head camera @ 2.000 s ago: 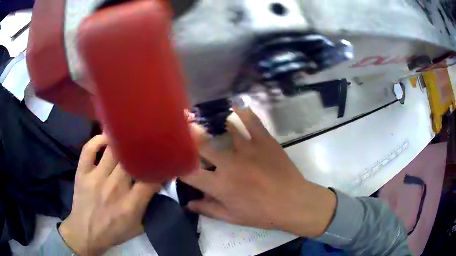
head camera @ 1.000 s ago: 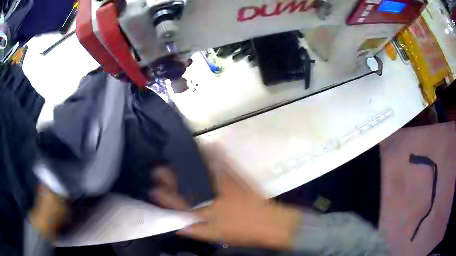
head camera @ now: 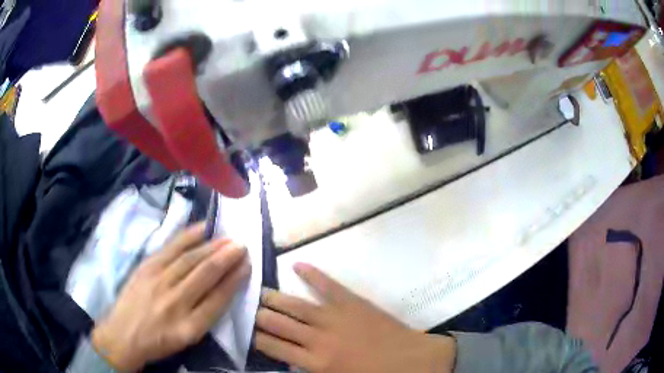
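The dark garment panel point(head camera: 76, 171) lies bunched at the left, with pale cloth point(head camera: 124, 237) on it. A white strip point(head camera: 246, 229) with dark cloth along its edges runs from the brightly lit needle area towards me. My left hand point(head camera: 171, 295) lies flat on the strip's left side, fingers together. My right hand point(head camera: 327, 320) lies at its right edge, fingertips on the dark cloth, thumb apart on the table. The white sewing machine head point(head camera: 378, 62) is above; its red upright piece point(head camera: 191, 120) partly hides the foot area.
A black box-like item point(head camera: 440, 124) stands under the machine arm, with a small blue thing point(head camera: 336, 127) left of it. The white table point(head camera: 437, 248) curves at its front edge. At right are a yellow packet point(head camera: 635, 102) and a pink surface point(head camera: 597, 291) bearing a black strip point(head camera: 632, 280).
Both hands have moved in from the blurred, spread positions and now rest either side of the strip. The cloth is turned, showing white strip and pale cloth. The machine looms larger than a second ago.
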